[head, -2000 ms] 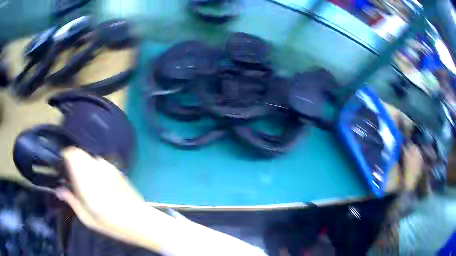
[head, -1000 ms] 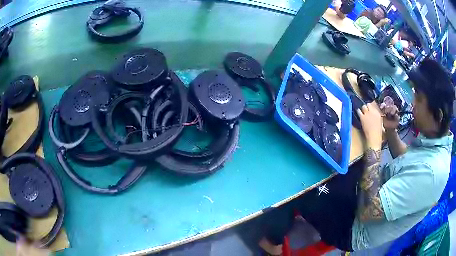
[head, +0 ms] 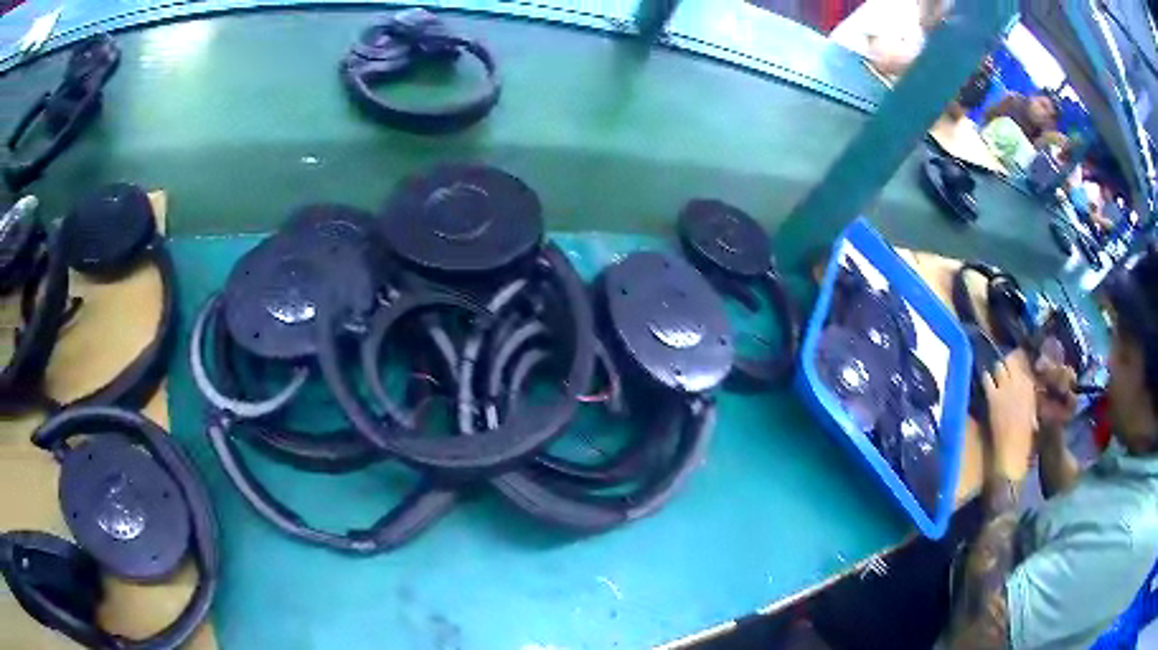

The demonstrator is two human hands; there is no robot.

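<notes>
Neither of my hands is in view. Several black headphones (head: 460, 457) lie tangled on the green bench in front of me, their round ear cups (head: 668, 320) showing flat faces with small holes in the centre. Another ear cup (head: 460, 218) lies on top of the heap. One headphone (head: 123, 508) lies on the tan cardboard sheet (head: 107, 333) at the lower left, its band curved around the cup. Thin red wires show inside the heap.
A blue-rimmed tray (head: 876, 472) of black parts stands at the right, beside a green post (head: 876, 133). Beyond it a seated person (head: 1079, 533) handles headphones. Another headphone (head: 425, 79) lies farther back.
The hand seen at the lower left a second ago is out of view. The camera view has turned, so the heap and tray appear farther right and lower.
</notes>
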